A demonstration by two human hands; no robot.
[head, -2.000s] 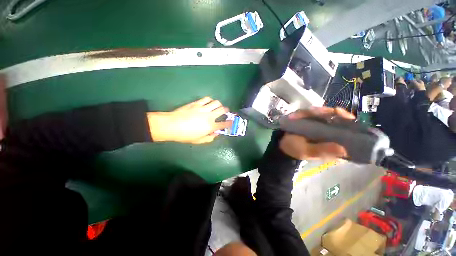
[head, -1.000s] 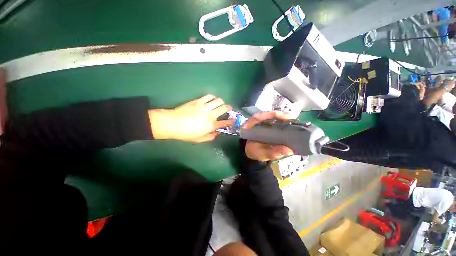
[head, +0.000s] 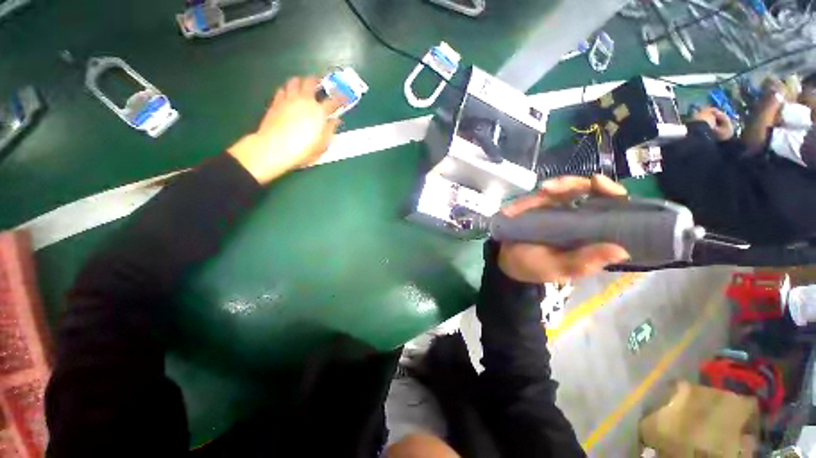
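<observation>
My left hand (head: pixel 291 128) is at the far side of the bench, its fingertips on the blue-and-white end block of a loop-shaped workpiece (head: pixel 344 88); most of that loop is hidden under the hand. My right hand (head: pixel 559 259) grips the dark-grey electric screwdriver (head: pixel 595 234), held nearly level. Its bit end is at the light front tray of the screw feeder (head: pixel 497 134); the tip and any screw are too small to tell. Another loop with a blue-and-white end (head: pixel 432 73) lies just behind the feeder.
More loops lie on the green bench (head: pixel 358 241), one at the left (head: pixel 132 97). A salmon-red crate (head: pixel 22 349) stands at the left edge. A fan (head: pixel 582 156) and a second feeder (head: pixel 640 121) stand right of the first. A neighbour's hand (head: pixel 713 122) is beyond. A carton (head: pixel 702 419) is on the floor.
My left hand has moved from the near part of the bench to beyond the white strip. The screwdriver has moved from the workpiece back to the feeder tray. The view has shifted, showing the crate.
</observation>
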